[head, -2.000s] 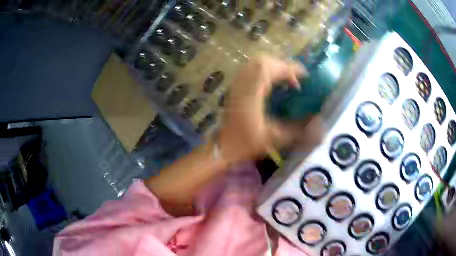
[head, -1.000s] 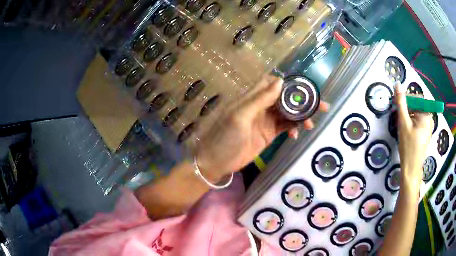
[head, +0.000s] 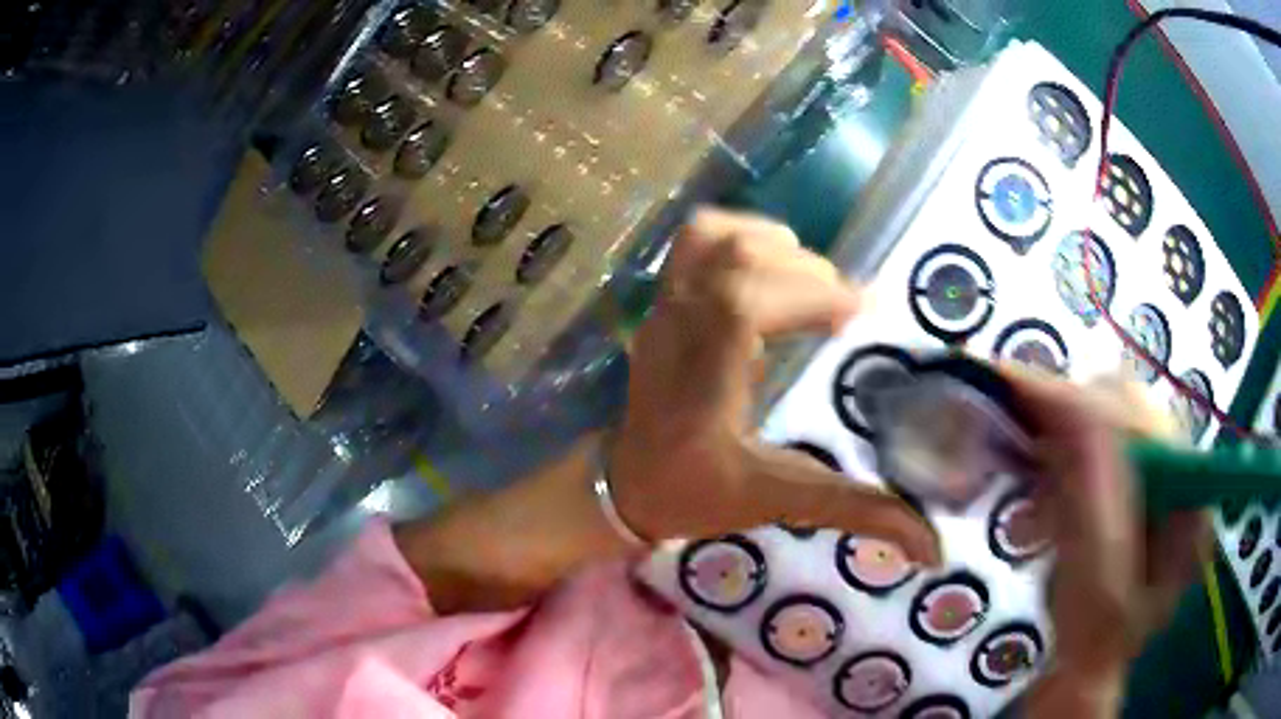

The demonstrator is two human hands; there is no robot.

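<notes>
A blurred round speaker driver (head: pixel 955 433) is over the white hole tray (head: pixel 812 573), at my right hand's fingertips. My right hand (head: pixel 1103 520) is blurred and also holds the green pen-like tool (head: pixel 1211 475), which points right. My left hand (head: pixel 731 407) is left of the driver, thumb and fingers apart, with nothing seen in it; its thumb reaches over the tray below the driver. Whether the thumb touches the driver is unclear. The tray's holes show black-ringed shiny faces and, at upper right, discs with pale dots. Part of the tray is hidden by my hands.
A clear blister tray (head: pixel 562 148) with dark drivers over brown cardboard lies at upper left. A cardboard piece (head: pixel 278 298) sticks out beside it. Red wire and a dark cable (head: pixel 1110 84) run at right. Another hole tray (head: pixel 1264 569) is at the right edge, on green mat.
The driver has left my left palm and is now over the white tray at my right fingertips. My left hand has turned, its thumb over the tray. My right hand has moved down and left.
</notes>
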